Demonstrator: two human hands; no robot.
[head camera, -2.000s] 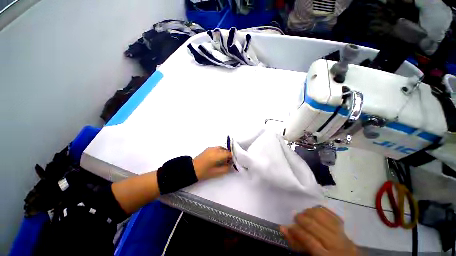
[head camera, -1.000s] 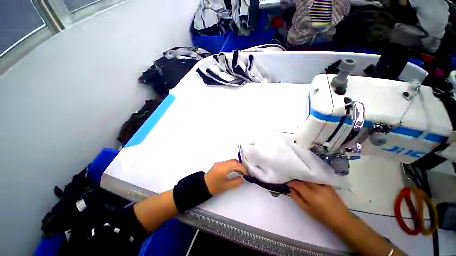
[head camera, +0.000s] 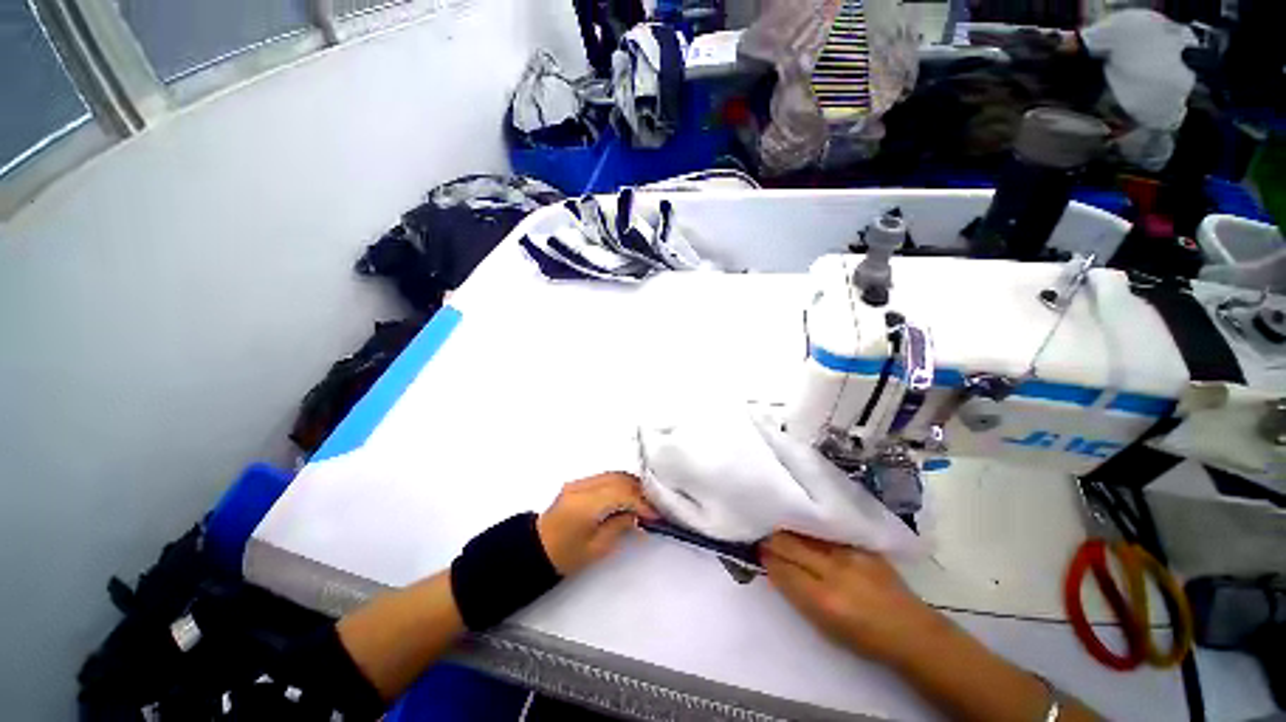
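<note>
A pale white-grey fabric piece (head camera: 748, 473) with a dark edge strip (head camera: 701, 539) lies bunched on the table, left of and up against the presser foot area (head camera: 872, 466) of the white sewing machine (head camera: 987, 339). My left hand (head camera: 592, 519), with a black wristband, pinches the left end of the dark edge. My right hand (head camera: 832, 585) holds the right end of that edge, fingers on the fabric. The needle tip cannot be made out.
Red and yellow-handled scissors (head camera: 1128, 604) lie right of my right hand. Striped cut pieces (head camera: 607, 240) lie at the table's far side. A measuring tape (head camera: 564, 677) runs along the front edge. Dark fabric piles and blue bins (head camera: 243, 511) are at left. People are in the background.
The right hand came from the front edge to the fabric's dark edge, and the left hand still grips its left end. The dark piece by the foot no longer shows. The camera view has tilted up.
</note>
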